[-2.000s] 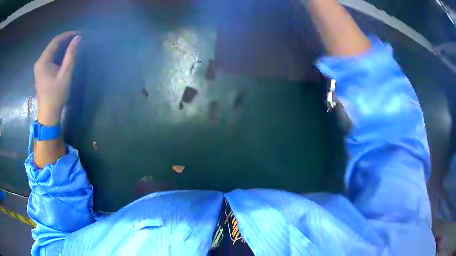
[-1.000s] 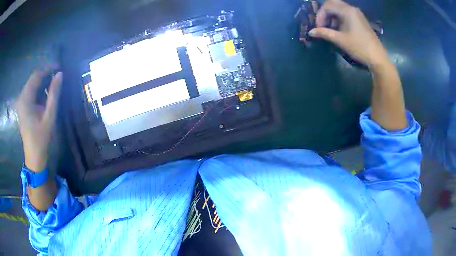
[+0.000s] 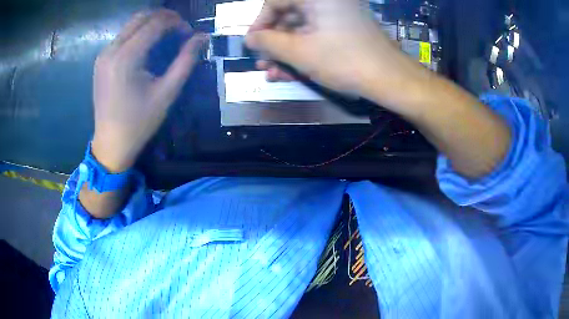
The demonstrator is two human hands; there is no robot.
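Note:
The open tablet device (image 3: 299,112) lies flat with its black frame and silver-white battery area showing; its upper edge is out of the picture. My right hand (image 3: 318,43) is over the battery area, fingertips pinched on a black flex cable (image 3: 340,99) that trails down to the right under the hand. A dark piece also shows just left of the fingertips. My left hand (image 3: 140,81) is blurred, with thumb and fingers apart at the device's left side, and nothing shows in it. The hands do not touch.
A loose bundle of black flex cables with white-silver ends (image 3: 504,53) lies on the bench at the upper right. A thin red wire (image 3: 312,165) crosses the device's lower frame. A yellow strip (image 3: 37,180) runs along the bench edge at the left.
My right hand has moved left from the cable bundle to over the battery, now with a cable. My left hand has come to the device's left side. The device appears farther right in view.

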